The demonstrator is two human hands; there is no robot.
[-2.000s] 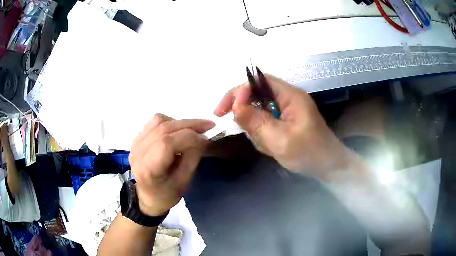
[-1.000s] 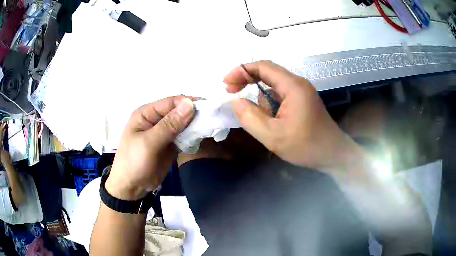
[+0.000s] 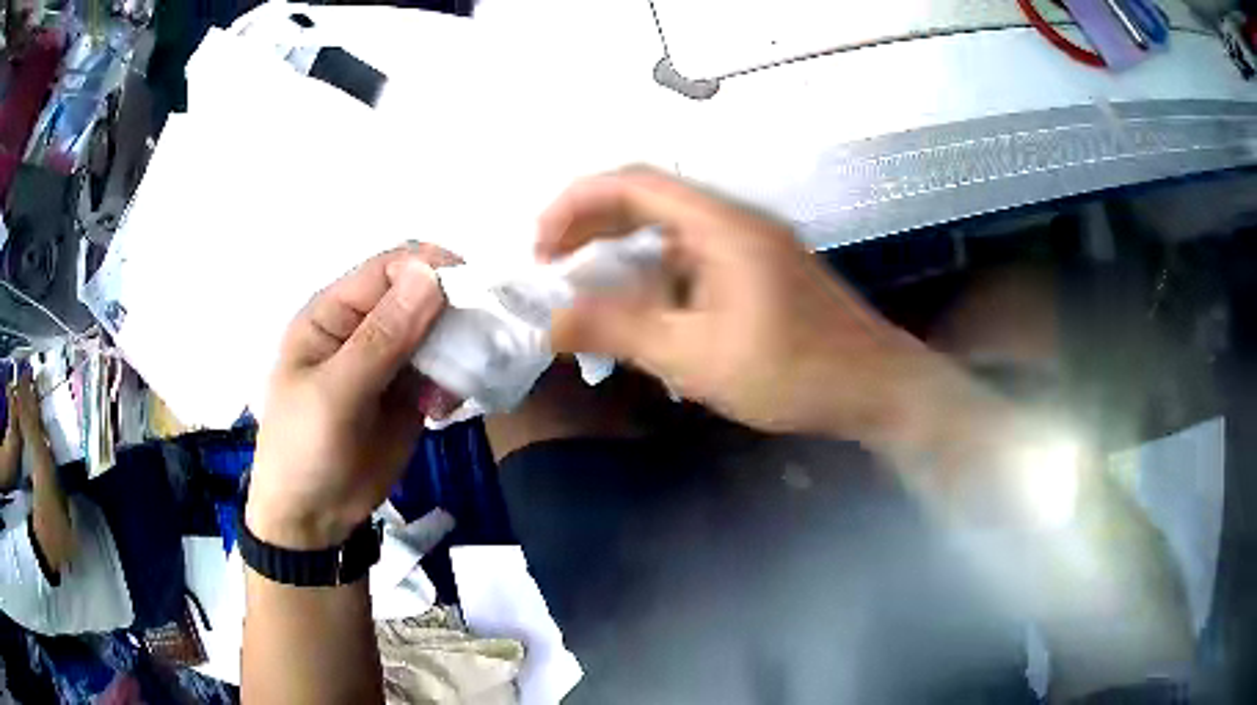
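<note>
A white garment is spread over the table at the left and centre, with a small black patch near its top left. A bunched part of the garment is held up above my lap. My left hand pinches its left end between thumb and fingers; a black band is on that wrist. My right hand is blurred and holds the right end of the bunched cloth between thumb and fingers. The dark snips cannot be made out in the right hand now.
The white table has a printed ruler strip along its front edge. Red-handled scissors lie at the upper right beside a purple card. At the lower left are cream cloth, blue crates and another person's arm.
Both hands have moved left with the bunched cloth. The cloth, earlier a narrow edge between the fingertips, is now gathered. The dark snips seen earlier in my right hand no longer show.
</note>
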